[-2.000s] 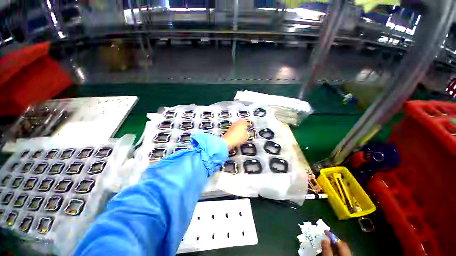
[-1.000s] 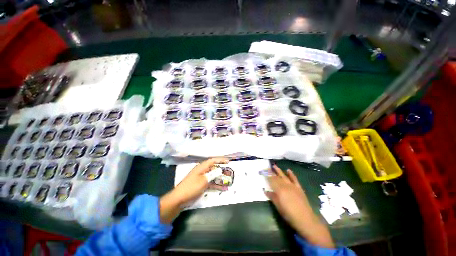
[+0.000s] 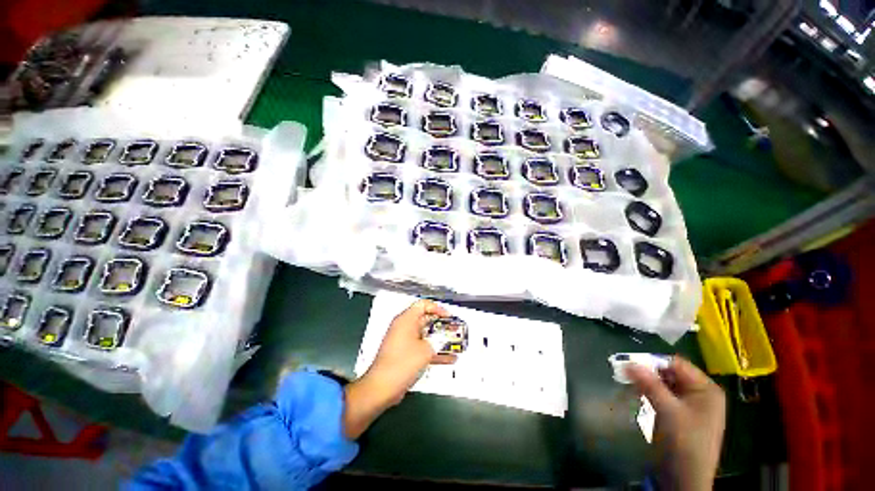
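My left hand [image 3: 398, 355] holds a watch housing [image 3: 449, 336] with a silver rim and yellow parts inside, over the left part of the white sticker sheet [image 3: 518, 376]. The sheet bears small dark marks. My right hand [image 3: 689, 408] is blurred, right of the sheet, with fingers bent together at white material [image 3: 633, 364] with a small dark spot. Whether the fingers grip it or a tool is unclear. A white paper scrap [image 3: 646, 420] shows below these fingers; the hand hides the rest of the pile.
The right blister tray [image 3: 413, 273] holds silver-rimmed and plain black housings. The left blister tray [image 3: 177, 360] holds silver-rimmed ones. A yellow bin [image 3: 748, 331] stands right, beside red trays [image 3: 815, 412]. A white board [image 3: 225, 72] lies upper left; stacked clear trays [image 3: 624, 96] lie behind.
My left hand came back from the right tray and now holds a housing over the sheet. My right hand moved from the sheet's right edge to the scraps. The view shifted.
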